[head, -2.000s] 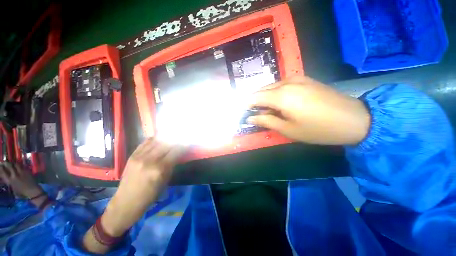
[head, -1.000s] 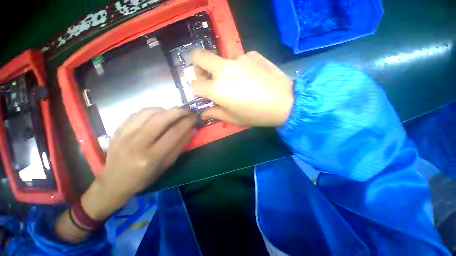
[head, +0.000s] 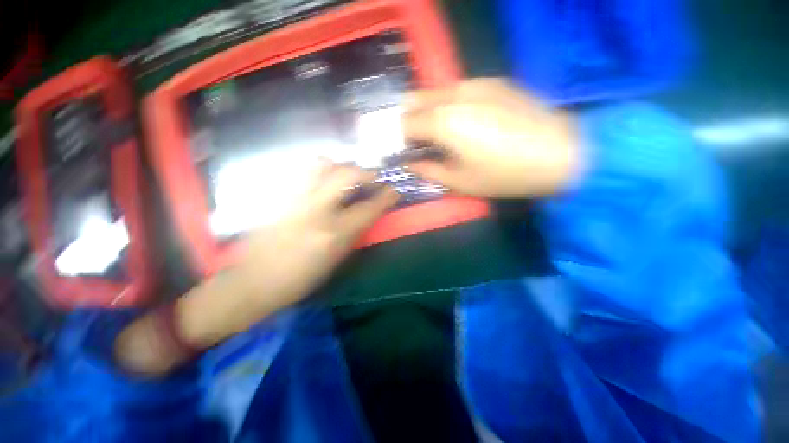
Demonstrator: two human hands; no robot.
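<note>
An open tablet unit (head: 285,112) lies in a red frame (head: 173,164) in front of me, blurred by motion. Its silver battery (head: 259,177) glares white, with the dark mainboard (head: 376,73) to its right. My left hand (head: 316,216) reaches over the lower edge of the frame, fingertips at the lower part of the board beside the battery. My right hand (head: 489,134) is over the right end of the unit, fingers bent down onto the board. A dark thing shows at its fingertips, too blurred to name. Whether either hand grips something cannot be told.
A second tablet unit in a red frame (head: 39,186) lies to the left. A blue plastic bin (head: 597,48) stands at the upper right, past the right hand. The bench's front edge (head: 415,294) runs below the frame, above blue clothing.
Since two seconds ago my left hand has moved from the frame's lower left to the board, near my right hand. Since one second ago the view has shifted and blurred; the hands stay close together.
</note>
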